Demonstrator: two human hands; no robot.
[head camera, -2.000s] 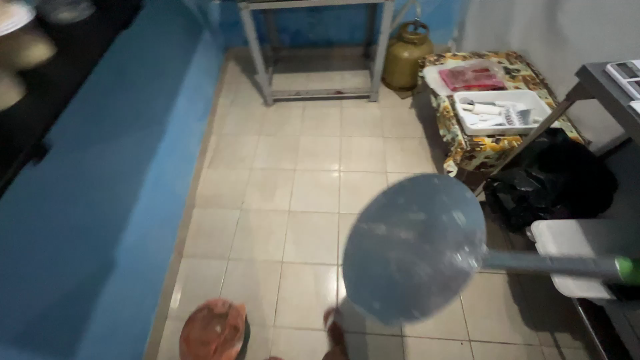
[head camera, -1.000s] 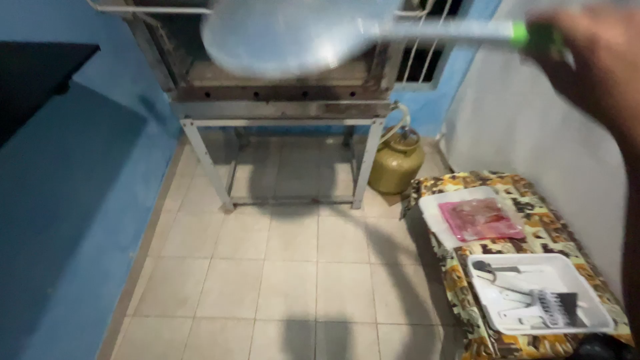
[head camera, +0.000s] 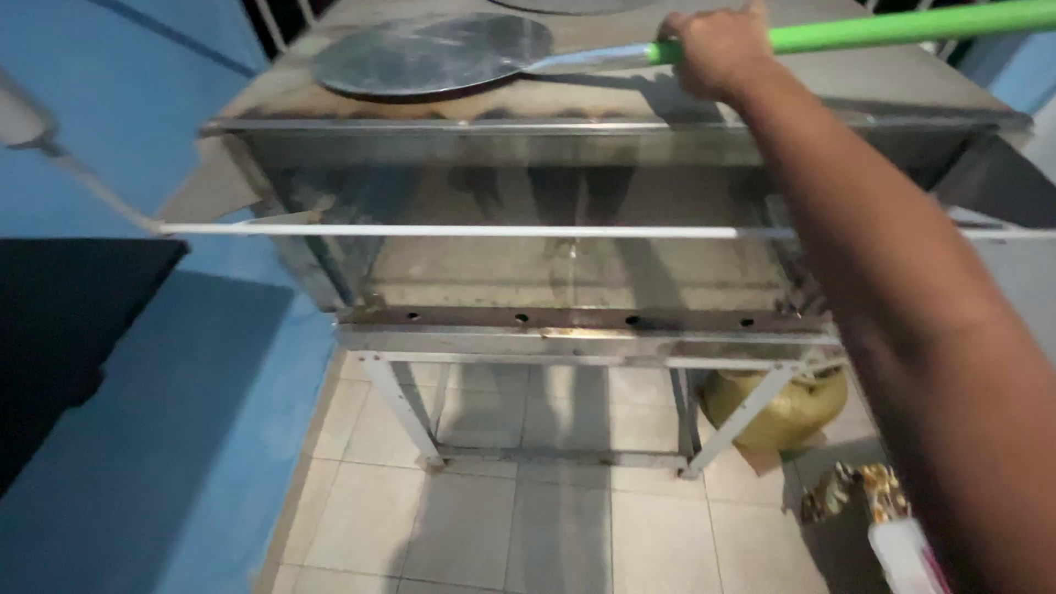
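My right hand (head camera: 719, 51) grips the green handle (head camera: 899, 28) of a round metal pizza peel near where the handle meets the metal neck. The peel's flat blade (head camera: 433, 54) rests on or just above the scorched top of a metal oven (head camera: 610, 103), toward its left side. Behind it, part of another round flat metal piece (head camera: 569, 5) shows at the top edge. Below is the glass-fronted oven chamber (head camera: 569, 264), with a white bar (head camera: 445, 231) across its front. My left hand is out of view.
The oven stands on a metal frame (head camera: 400, 408) over a tiled floor. A gas cylinder (head camera: 775, 408) is by its right leg. A black ledge (head camera: 74, 330) juts out at the left by the blue wall. A patterned cloth (head camera: 883, 491) and a white tray (head camera: 903, 553) show at lower right.
The peel, blurred in mid-air one second ago, is now at the oven's top with my right hand on its handle. The view has moved closer to the oven.
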